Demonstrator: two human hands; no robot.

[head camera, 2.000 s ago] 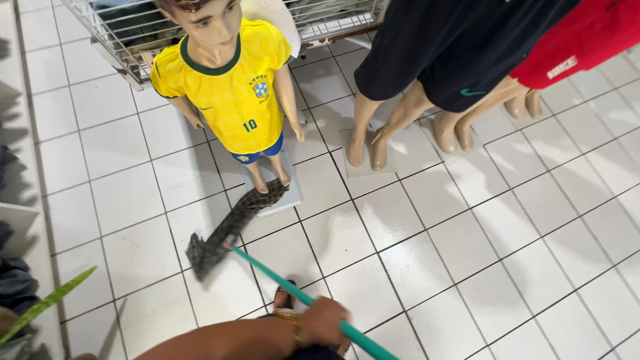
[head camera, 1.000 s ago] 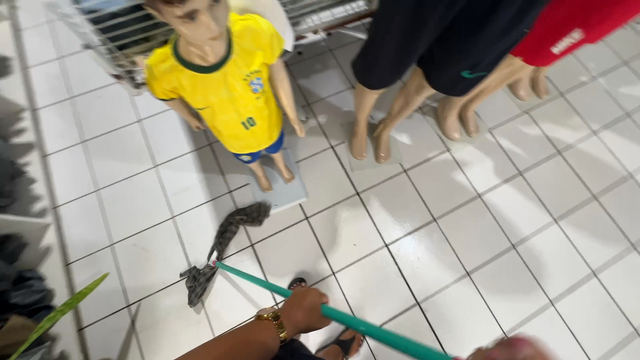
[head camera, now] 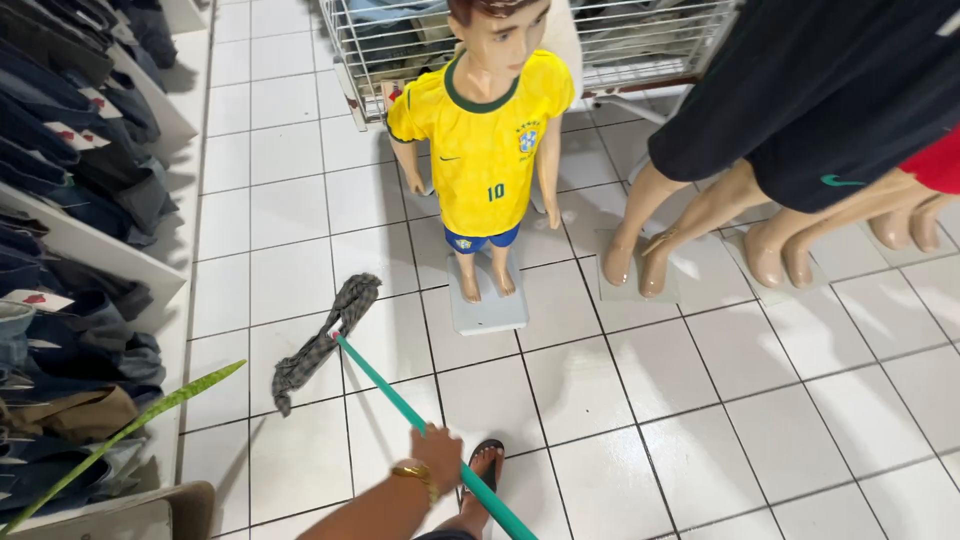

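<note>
My left hand [head camera: 439, 457], with a gold-coloured wristband [head camera: 415, 475], is closed around a green pole [head camera: 381, 384] near the bottom of the view. The pole slants up and left from the hand to a dark checked cloth [head camera: 311, 360] at its far end, lying bunched on the tiled floor. To the right of the cloth, a child mannequin in a yellow shirt [head camera: 484, 161] stands on a pale square base [head camera: 489, 319]; cloth and base are apart. My right hand is out of view.
Shelves of folded jeans [head camera: 90, 142] line the left side, with a long green leaf [head camera: 187, 390] before them. A wire basket [head camera: 652, 45] stands behind the mannequin. More mannequin legs [head camera: 637, 232] stand at right. My sandalled foot [head camera: 486, 465] is beside the pole.
The cloth has moved left, away from the mannequin's base, which it lay against two seconds ago. My right hand, at the lower right one second ago, has left the view.
</note>
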